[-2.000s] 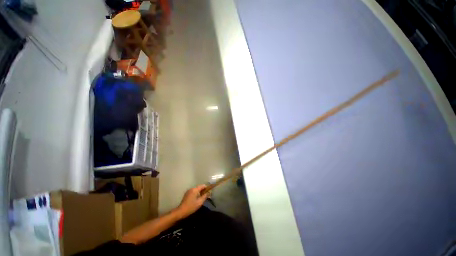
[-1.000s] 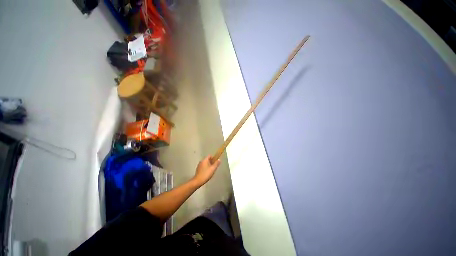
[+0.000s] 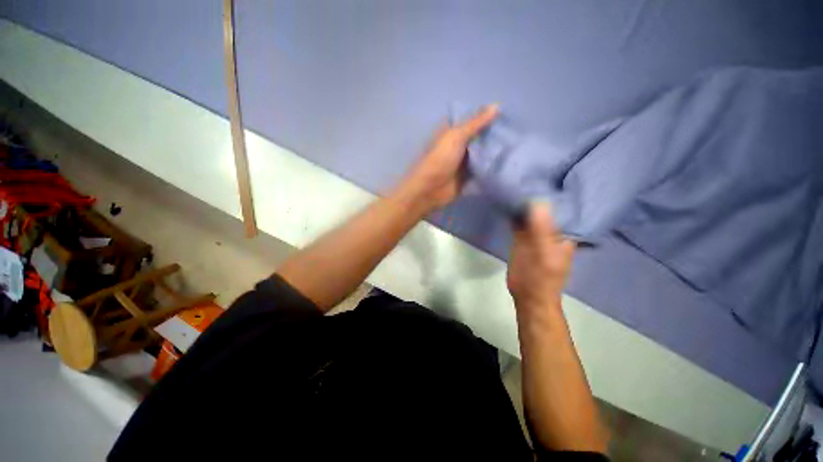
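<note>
Grey-blue fabric (image 3: 352, 81) lies flat over most of the table and is rumpled and folded at the right. My left hand (image 3: 448, 162) and my right hand (image 3: 540, 257) hold a bunched part of the fabric edge above the table near its front border; both hands and the bunch are blurred. The wooden stick (image 3: 237, 126) lies across the fabric and the table's pale border (image 3: 311, 200) at the left, with its near end past the border, untouched by my hands.
A round wooden stool (image 3: 74, 336) stands on the floor at the lower left, beside an orange box (image 3: 191, 318) and red scraps (image 3: 45, 194). A silver metal rail (image 3: 781, 411) with a blue end piece is at the lower right.
The view has turned along the table to the rumpled fabric. The stick, earlier held in one hand, now lies on the table. Both hands have taken hold of the fabric.
</note>
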